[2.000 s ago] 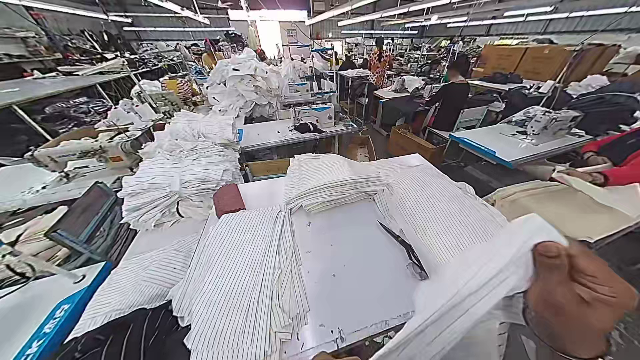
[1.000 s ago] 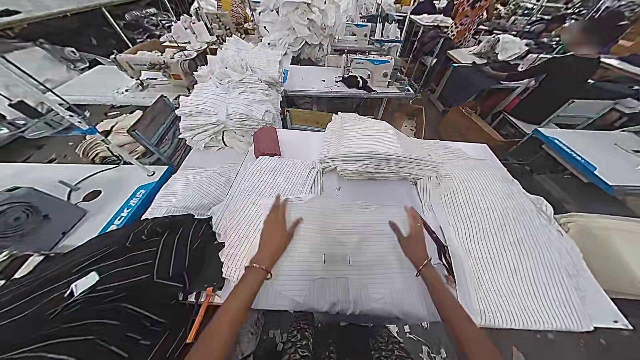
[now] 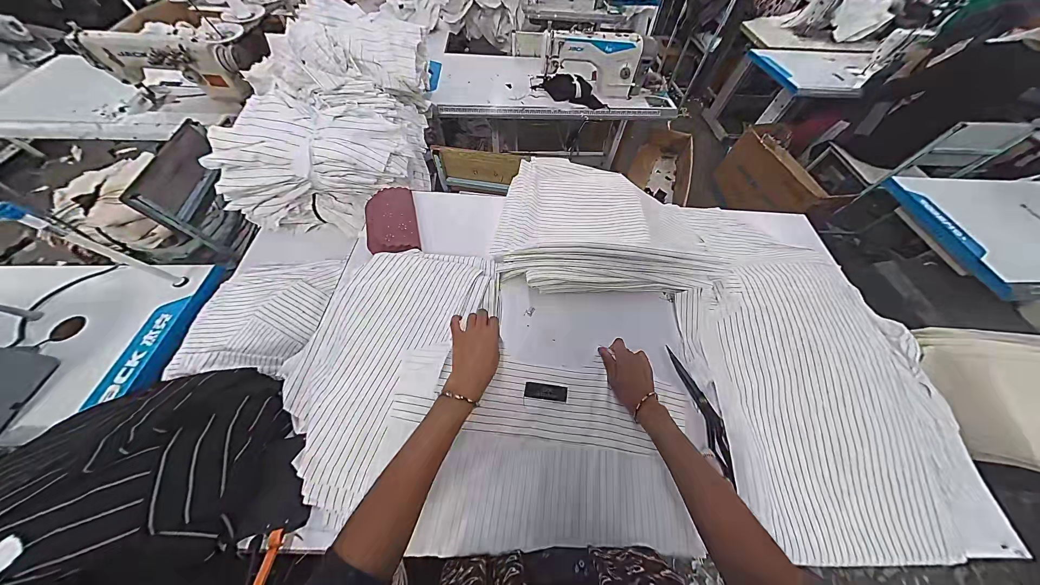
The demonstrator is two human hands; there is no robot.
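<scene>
A white pinstriped fabric piece (image 3: 504, 406) with a black label (image 3: 545, 392) lies at the near middle of the white table (image 3: 561, 325). My left hand (image 3: 474, 349) is at its upper left, by a stack of striped panels (image 3: 390, 325); its fingers are curled, and whether they pinch cloth is unclear. My right hand (image 3: 628, 374) is at the upper right edge, thumb and fingers together on the cloth. Black scissors (image 3: 705, 414) lie just right of my right hand, partly behind the forearm. A folded striped stack (image 3: 585, 227) sits beyond both hands.
Striped panels (image 3: 821, 390) cover the table's right side. A dark red object (image 3: 392, 221) lies at the far left edge, beside a tall bundled pile (image 3: 317, 154). Black striped cloth (image 3: 138, 471) lies at the near left. A sewing machine (image 3: 589, 61) stands beyond the table.
A second ago both hands lay spread on the cloth; now their fingers are curled and the black label shows. Two seconds ago my right hand held white cloth up at the right. The view has tilted down.
</scene>
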